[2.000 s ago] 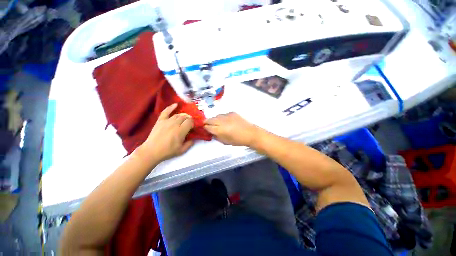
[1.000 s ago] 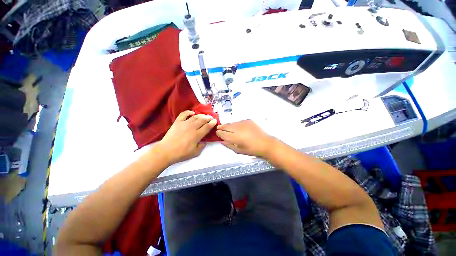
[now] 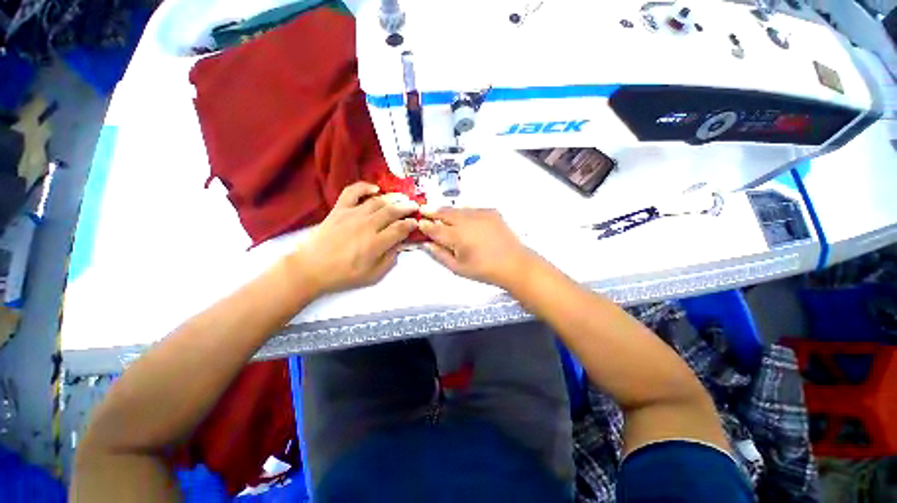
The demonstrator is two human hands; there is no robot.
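Note:
A dark red cloth piece (image 3: 275, 118) lies on the white table left of the sewing machine head (image 3: 551, 88). Its right end runs to the presser foot and needle (image 3: 421, 175), where it is lit bright red. My left hand (image 3: 362, 239) lies on the cloth just in front of the presser foot, fingers bent over its edge. My right hand (image 3: 472, 241) pinches the cloth's near right end beside my left fingertips. The fingertips of both hands nearly touch. The exact seam edge is hidden under the fingers.
A phone-like dark object (image 3: 580, 169) and dark thread snips (image 3: 627, 223) lie right of my hands. A green case (image 3: 266, 25) lies behind the cloth. More red cloth (image 3: 251, 422) hangs left of my lap. Plaid garments (image 3: 688, 373) and a red stool (image 3: 848, 393) are at right.
The view has shifted, so the table and machine sit higher in the picture. Both hands stay at the cloth close to the presser foot, and less cloth shows in front of them.

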